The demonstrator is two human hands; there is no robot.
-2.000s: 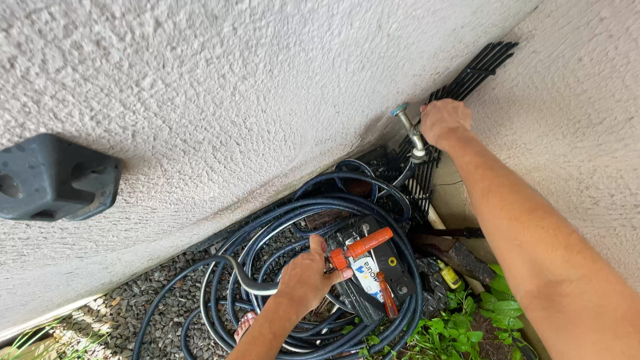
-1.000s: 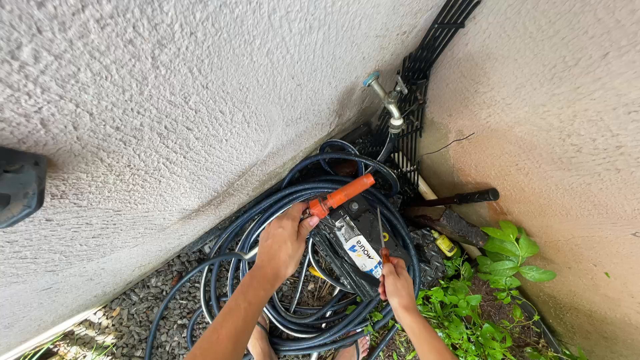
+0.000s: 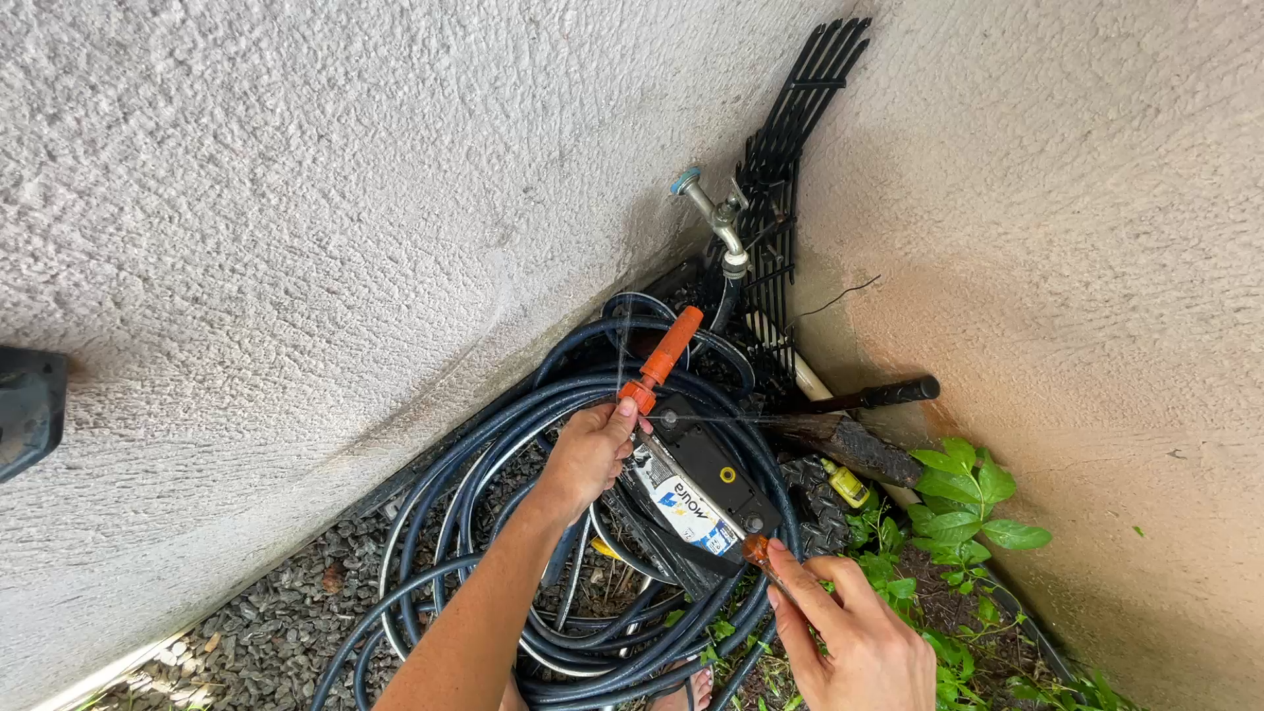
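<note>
My left hand [image 3: 588,454] grips the rear end of an orange hose nozzle [image 3: 671,346], which points up and to the right. Thin jets of water spray out around the nozzle's base. Below and to the right, my right hand [image 3: 854,627] holds a small tool with an orange-brown handle [image 3: 757,549]; its other end is hidden by the fingers. Between the hands lies a black Moura battery [image 3: 701,444] with a white and blue label, inside the coils of a dark blue garden hose [image 3: 464,494]. A metal tap [image 3: 726,222] with a hose fitted stands above.
Textured walls meet at a corner, where black plastic grating [image 3: 790,128] leans. A dark-handled tool [image 3: 889,392], a small yellow bottle [image 3: 846,484] and leafy plants [image 3: 973,494] are at the right. Gravel [image 3: 286,622] lies at lower left. A black fixture [image 3: 30,410] juts in at left.
My right hand was up by the tap, then came down to the small tool by the battery, and is now farther down with it. My left hand keeps hold of the nozzle.
</note>
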